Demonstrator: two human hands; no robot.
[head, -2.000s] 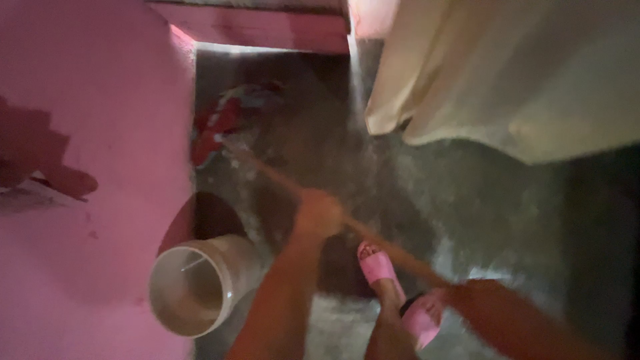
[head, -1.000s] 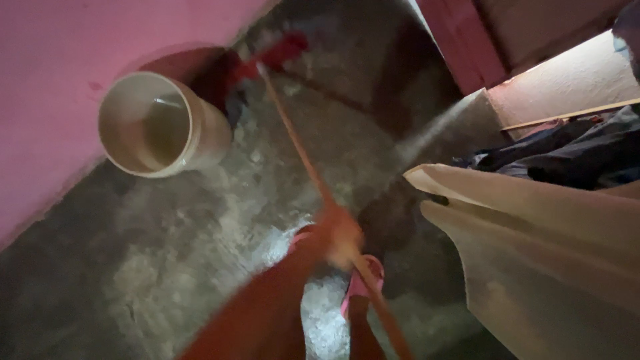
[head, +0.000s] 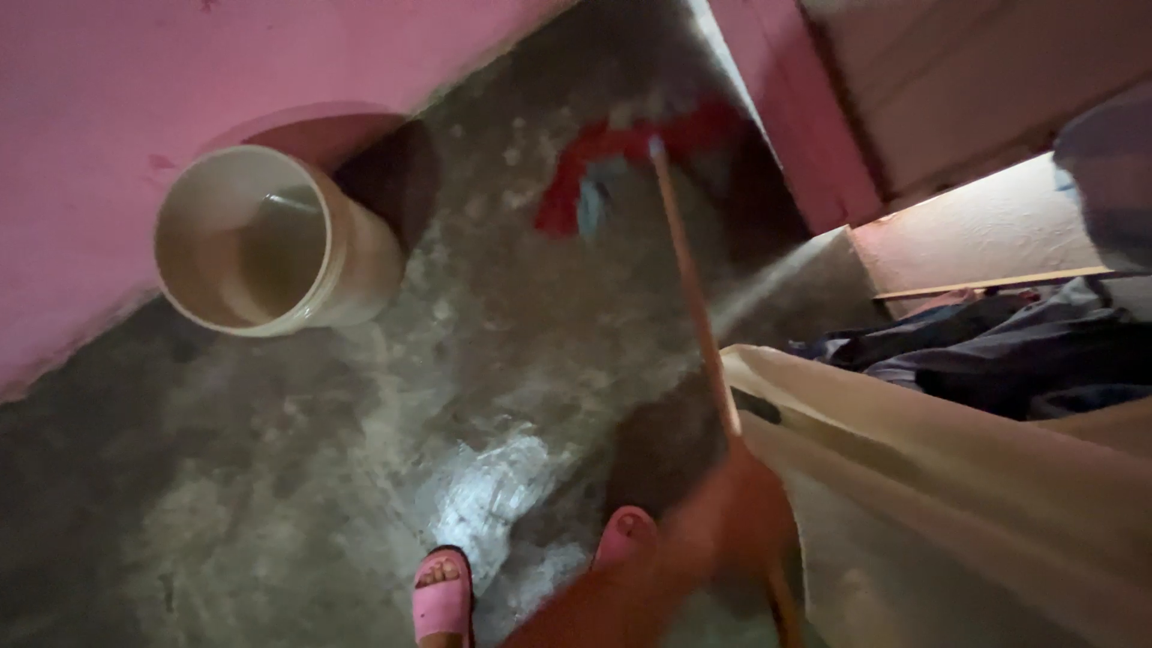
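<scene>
My left hand, blurred, is closed around the wooden handle of a mop or a cloth-covered floor tool. From the fist the handle runs up to a red cloth spread on the concrete floor, with a pale blue piece of cloth beside it. The cloth's right part is blurred and dark. Below the fist, the handle continues out of the frame. My right hand is not in view. Left of the cloth, a whitish plastic bucket holds some murky liquid.
A pink wall borders the floor at upper left, and a pink door frame stands at upper right. A beige curtain or sheet hangs close to my fist. Behind it lie dark clothes. My feet wear pink slides.
The view has turned a lot. My right hand, on the handle two seconds ago, is out of view. Since one second ago, the red cloth has moved away from the bucket, toward the door frame.
</scene>
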